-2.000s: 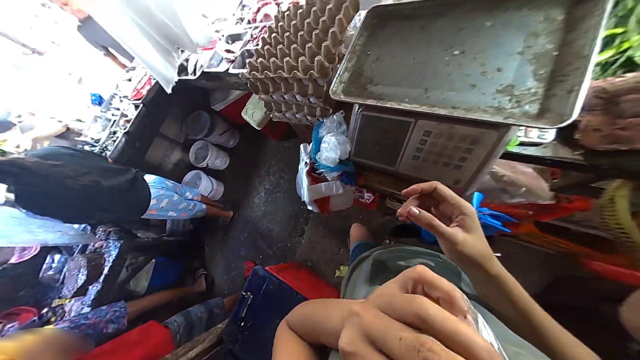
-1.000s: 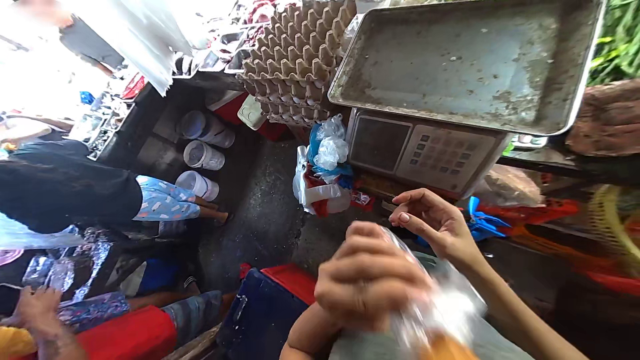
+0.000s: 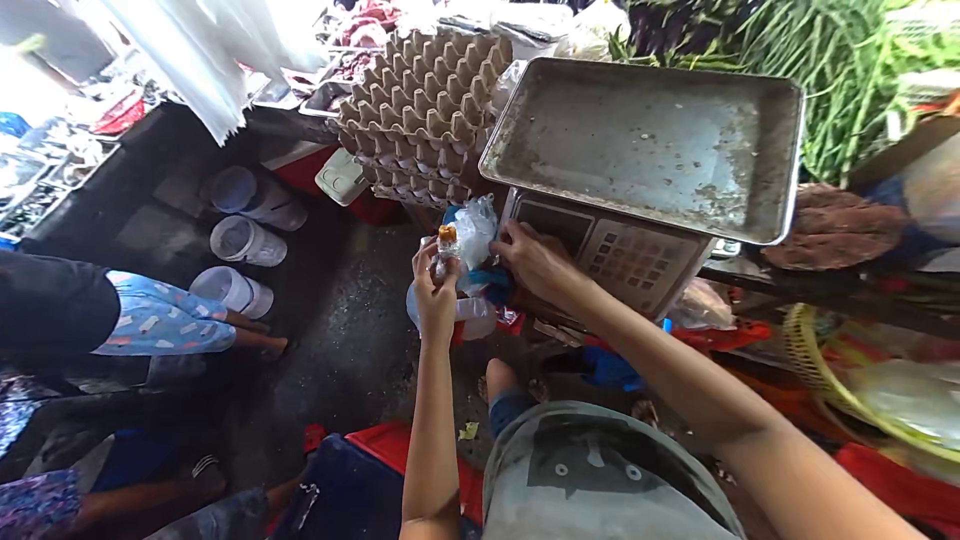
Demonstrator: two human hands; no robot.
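Note:
My left hand [image 3: 437, 281] is closed around a piece of food in clear plastic wrap [image 3: 448, 238], its orange-brown end sticking up. To its right, my right hand [image 3: 534, 259] reaches to a bunch of clear plastic bags [image 3: 477, 229] hanging beside the scale, its fingertips at their edge; whether it grips one is unclear. The digital scale [image 3: 626, 259] has a keypad and lies just beyond my right hand. On top of the scale rests a worn metal tray [image 3: 645, 142].
Stacked cardboard egg trays [image 3: 427, 112] stand left of the scale. White buckets [image 3: 247, 240] line the floor at left, near a person in patterned shorts [image 3: 161, 315]. A yellow plastic basket [image 3: 806, 367] is at right, and green vegetables [image 3: 814, 82] lie behind.
Both hands have moved forward from near my torso to the plastic bags by the scale. The wrapped food, partly visible in my left hand one second ago, now shows upright there.

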